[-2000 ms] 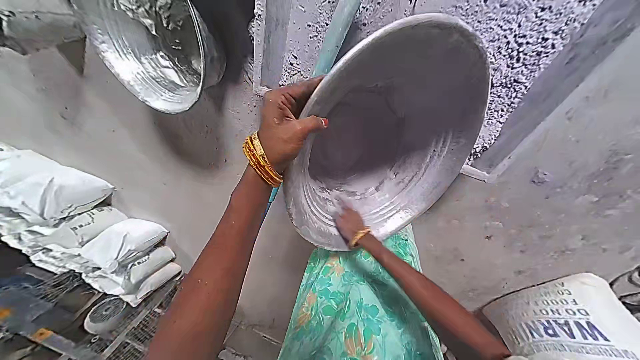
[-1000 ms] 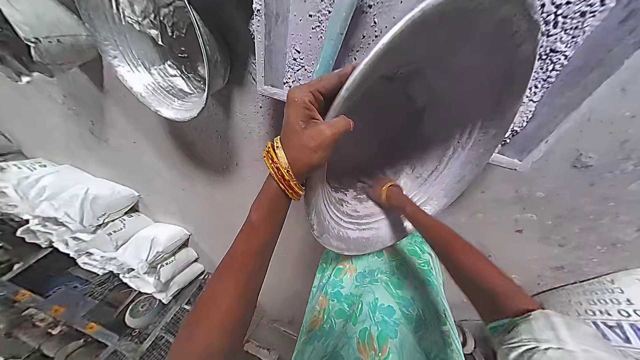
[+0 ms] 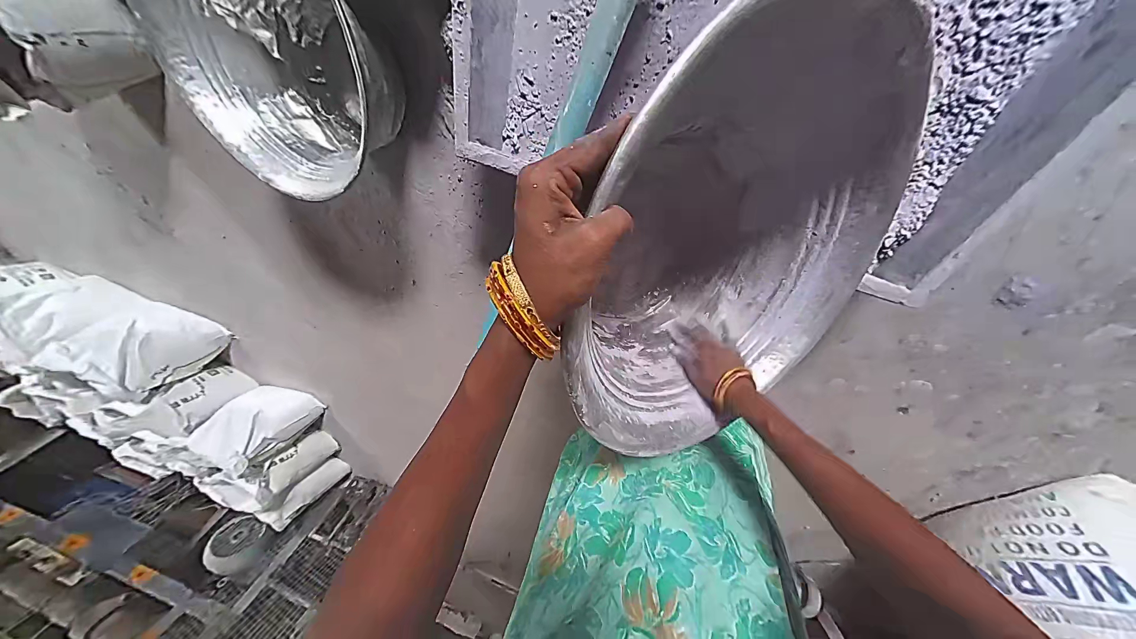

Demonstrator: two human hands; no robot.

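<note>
A large round metal basin [image 3: 763, 177] is tilted up on its side in front of me, above the green floral cloth of my garment. My left hand [image 3: 568, 231] grips its left rim, thumb inside and fingers behind. My right hand [image 3: 710, 364] lies against the inner wall low in the basin, fingers spread and slightly blurred, holding nothing. Grey powder residue and streaks coat the metal inside. Bangles circle both wrists.
A second metal basin [image 3: 284, 115] stands at the upper left. Behind my basin are a teal pipe [image 3: 590, 71] and a framed tray of grey granular material [image 3: 976, 80]. White sacks [image 3: 133, 337] are stacked at left on metal grating [image 3: 275, 603]; a printed sack [image 3: 1047, 550] is lower right.
The basin has tilted further onto its edge, its opening looking narrower than before. My left hand keeps its hold on the rim, and my right hand stays inside near the lower wall.
</note>
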